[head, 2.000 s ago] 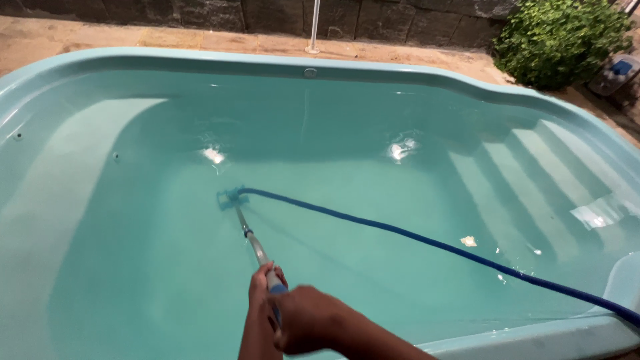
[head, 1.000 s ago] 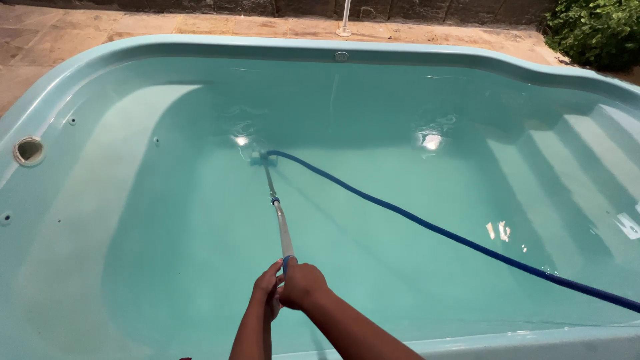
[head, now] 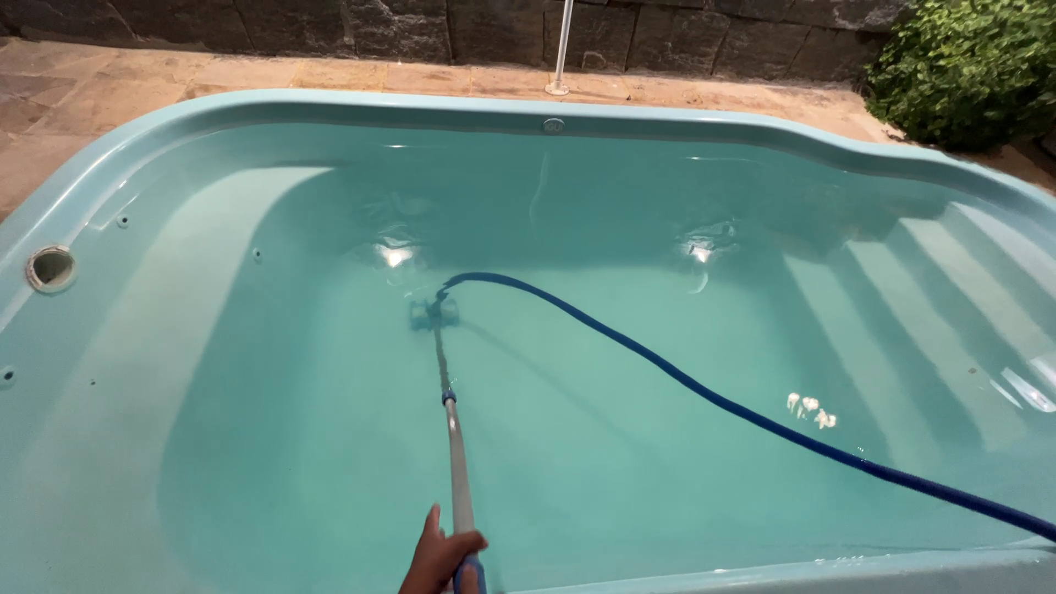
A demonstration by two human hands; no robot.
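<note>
My left hand (head: 441,553) is at the bottom edge, fingers across the grey telescopic pole (head: 460,470) near its blue grip (head: 470,573), one digit pointing up beside it. My right hand is out of view below the frame. The pole runs away from me past a blue locking collar (head: 449,397) into the water. At its far end, a blue pool vacuum head (head: 434,313) is underwater. A dark blue hose (head: 660,360) rises from the head, arcs right and leaves at the lower right edge.
The light-blue pool rim (head: 396,107) surrounds the water. Submerged steps (head: 899,322) are at right, a round opening (head: 51,269) at left. White petal-like pieces (head: 811,404) lie near the hose. Beyond are stone paving (head: 429,78), a white post (head: 563,49) and a leafy bush (head: 973,74).
My right hand, on the pole in both earlier frames, has gone from view. The hose now arches more near the vacuum head. The view has shifted.
</note>
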